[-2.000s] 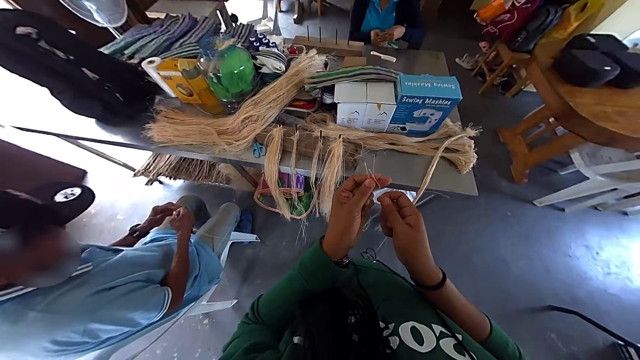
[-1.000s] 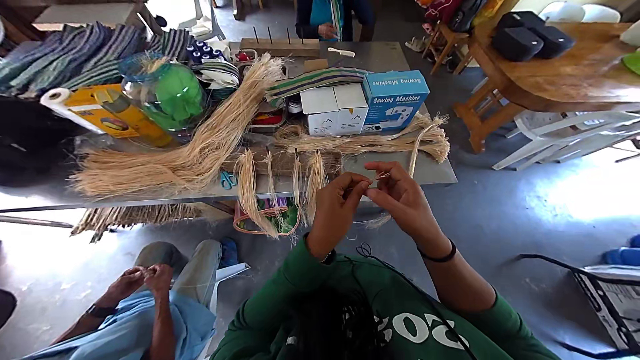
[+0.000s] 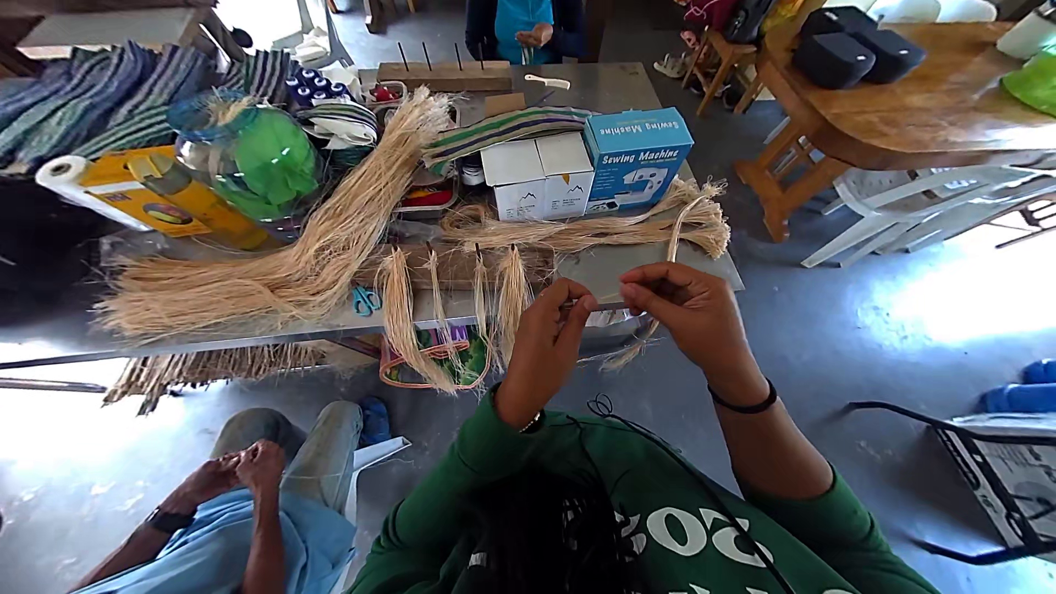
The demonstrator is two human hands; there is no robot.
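My left hand (image 3: 551, 337) pinches a thin pale fibre strand between thumb and forefinger, just off the table's front edge. My right hand (image 3: 689, 318) pinches the same fine strand a short way to the right; the strand is barely visible between them. Behind my hands lies a bundle of pale plant fibre (image 3: 577, 234), with a thicker length bending down near my right hand. Small hanks of fibre (image 3: 399, 309) hang from a wooden block with metal pegs (image 3: 454, 268), left of my left hand. A large fibre bundle (image 3: 330, 239) spreads farther left.
Blue scissors (image 3: 366, 301) lie by the table edge (image 3: 280, 330). A sewing machine box (image 3: 635, 161), a white box (image 3: 538, 177), a plastic jar (image 3: 247, 157) and striped cloth (image 3: 511, 132) stand or lie behind. One person (image 3: 247, 487) sits at lower left, another (image 3: 528, 33) across the table.
My hands have moved apart, from close together to a small gap with the fine strand between them. The view has shifted.
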